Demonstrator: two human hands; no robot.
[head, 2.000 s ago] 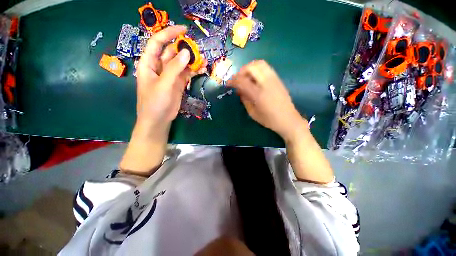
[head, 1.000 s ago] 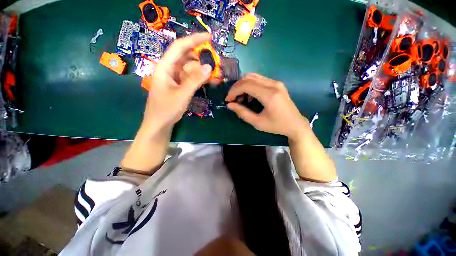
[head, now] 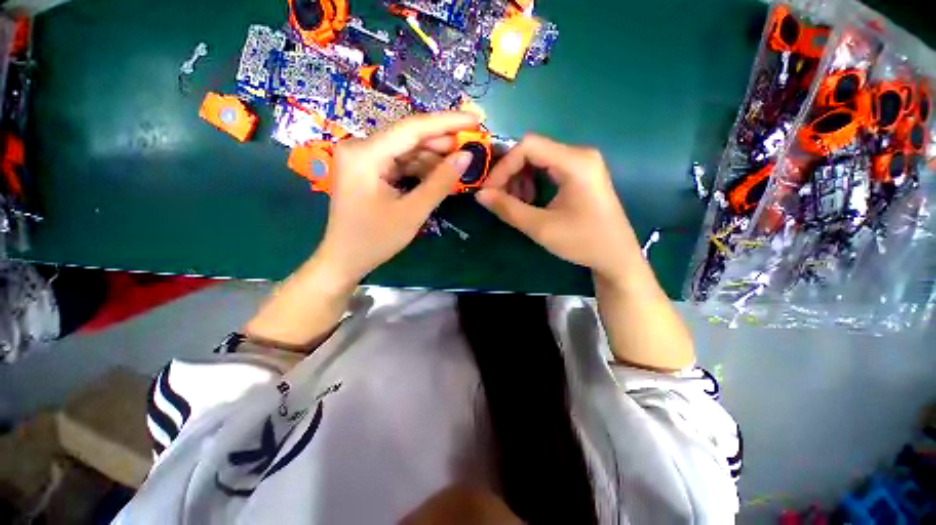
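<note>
My left hand (head: 382, 195) is shut on an orange housing (head: 472, 161) with a black oval facing up, held above the green bench between thumb and fingers. My right hand (head: 559, 200) is just right of the housing. Its thumb and index fingertip are close together at the housing's right edge; whether they pinch something small is too blurred to tell. Circuit boards (head: 307, 76) and more orange housings (head: 318, 14) lie in a mixed pile beyond my hands. One housing (head: 313, 162), back side up, lies beside my left hand.
The green bench (head: 133, 154) has a pale edge towards me. A clear bag (head: 811, 195) of orange parts and boards lies at the right, another at the left edge. A housing (head: 228, 116) and a small whitish piece (head: 193, 56) lie left of the pile. A cardboard box (head: 108, 426) stands below left.
My left hand has moved right and towards me with the orange housing. My right hand has left the pile's near edge and now meets the housing's right side.
</note>
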